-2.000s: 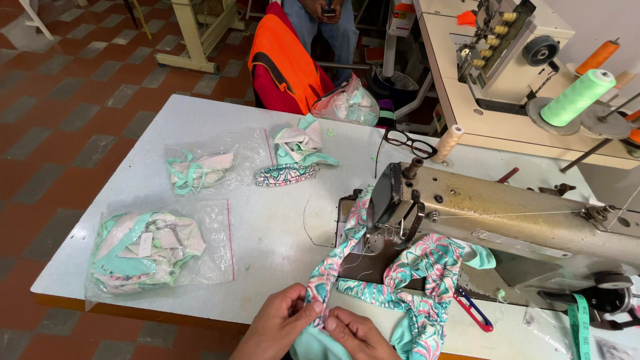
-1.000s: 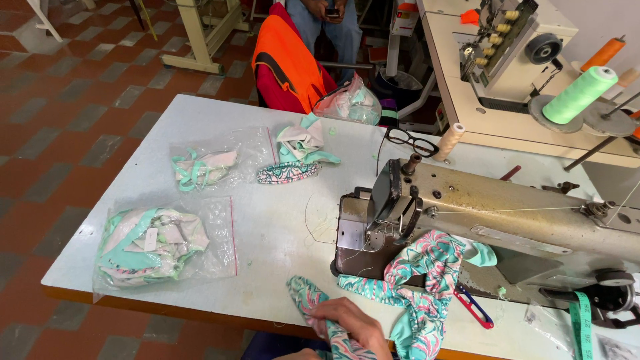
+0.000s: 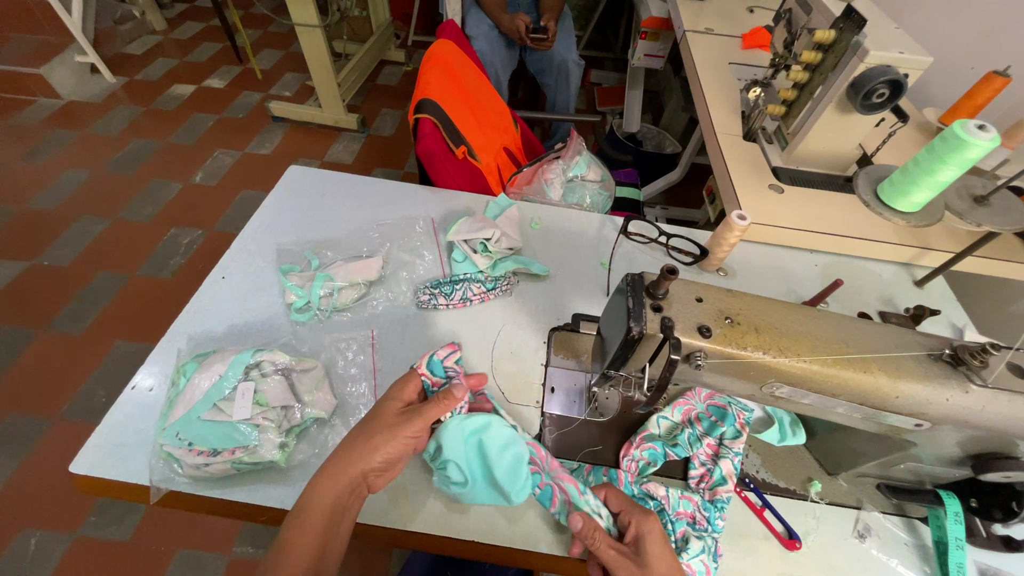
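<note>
Between my two hands stretches a patterned fabric band in teal, pink and white (image 3: 552, 480), with a plain mint fabric piece (image 3: 480, 460) bulging below it. My left hand (image 3: 428, 416) pinches the band's upper left end. My right hand (image 3: 620, 532) grips its lower right part. More of the patterned fabric (image 3: 696, 440) lies looped at the bed of the sewing machine (image 3: 768, 344), to the right of my hands. Red and blue thread snips (image 3: 768, 516) rest beside that fabric. The presser foot area (image 3: 596, 392) has no fabric under it, only loose thread.
Clear bags of fabric (image 3: 248, 408) (image 3: 332, 280) lie at left. Behind are a fabric pile (image 3: 488, 240), a patterned band (image 3: 464, 290), eyeglasses (image 3: 664, 240) and a thread cone (image 3: 726, 240). A seated person (image 3: 528, 48) holds a phone beyond an orange-draped chair (image 3: 472, 104). An overlocker (image 3: 840, 88) stands back right.
Two seconds ago the band ran up to the needle area; it is now away from it. Since one second ago both hands have come into full view, spread apart, and the mint piece shows between them.
</note>
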